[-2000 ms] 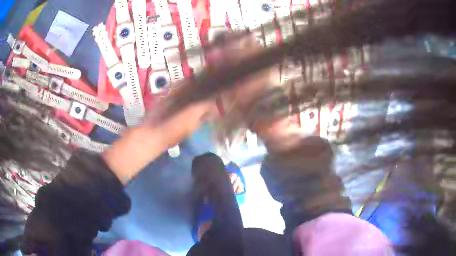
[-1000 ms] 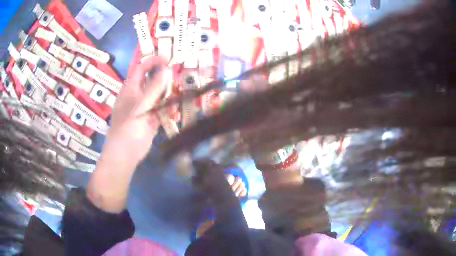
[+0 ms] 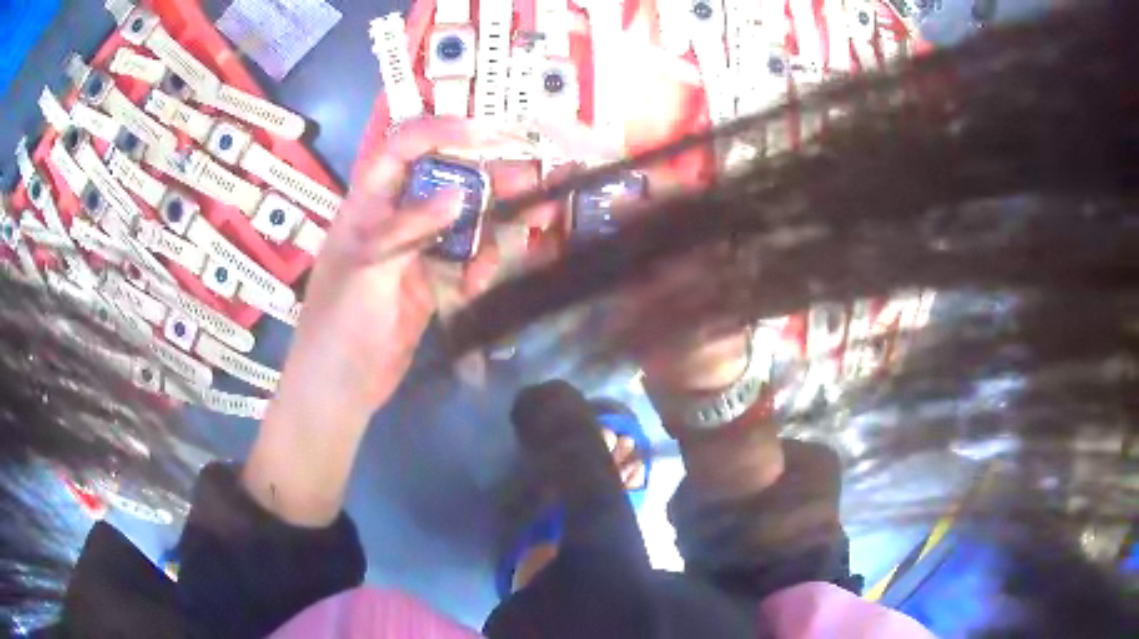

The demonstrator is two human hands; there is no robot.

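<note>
My left hand [image 3: 375, 250] holds a smartwatch [image 3: 446, 206] with its dark face up and small light text lines on the screen; the thumb lies over part of the screen. A second smartwatch [image 3: 608, 204] with a dark lit screen is at my right hand [image 3: 687, 281]. Dark hair strands hide most of the right hand, so its fingers are hard to make out. Rows of watches with pale straps lie face down beyond the hands on a red mat [image 3: 681, 169].
More watches lie in rows on a second red mat [image 3: 312, 162] at left. A white paper sheet [image 3: 280, 30] lies at the top left. Blurred hair strands cover much of the right side. Blue footwear [image 3: 545, 531] and yellow-black tape [image 3: 918, 549] show below.
The left hand has moved a little right, and its watch now shows a dark screen with text. The right-hand watch's bright screen is now dark with text. The view has shifted slightly.
</note>
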